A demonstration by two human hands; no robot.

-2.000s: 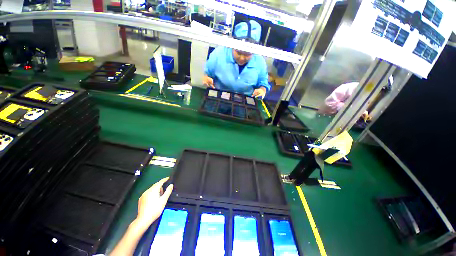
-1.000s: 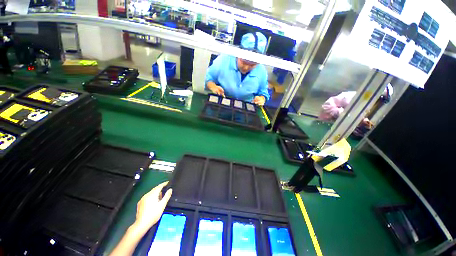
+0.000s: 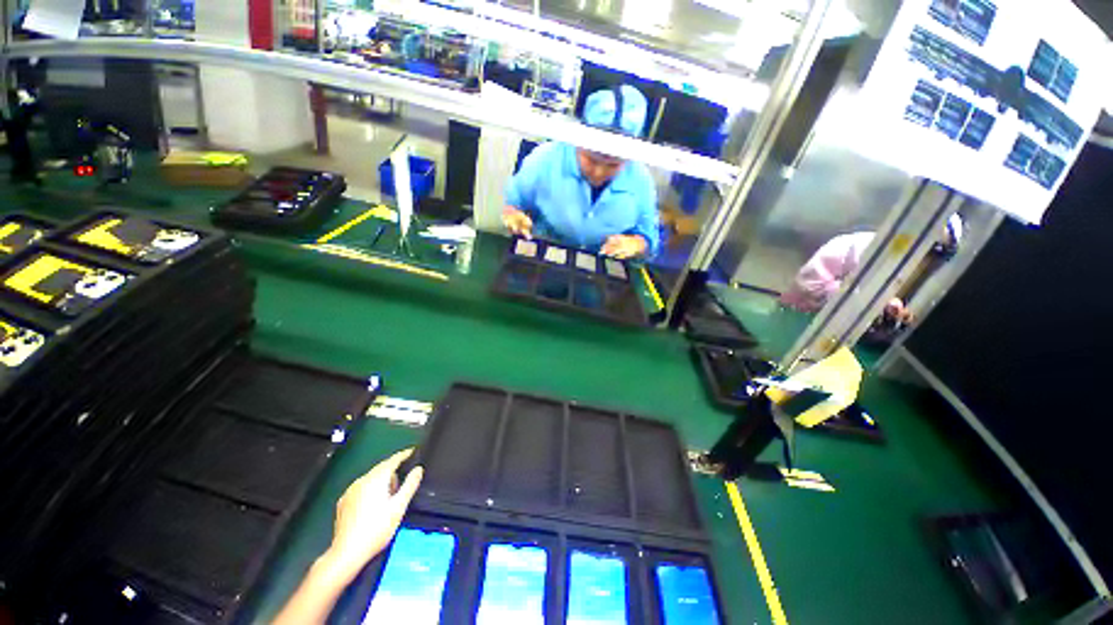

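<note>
A black phone tray (image 3: 472,537) lies at the bottom centre, cut off by the lower edge. Its slots hold several smartphones (image 3: 513,586) with screens lit blue and white. A second black tray (image 3: 564,458) with bare slots lies against its far edge. My left hand (image 3: 370,513) comes in from the bottom and grips the left edge where the two trays meet; its fingertips are partly hidden there. My right hand is not in view.
A tall stack of black trays (image 3: 134,317) stands at left, beside a bare-slotted tray (image 3: 232,470). Right of the trays are a black holder with a yellow-and-white top (image 3: 747,437) and yellow tape (image 3: 754,549). A worker in blue (image 3: 586,202) sits opposite.
The whole view has shifted slightly, so the trays sit a little lower. My left hand stays at the tray's left edge. The worker opposite has moved their hands slightly over their tray.
</note>
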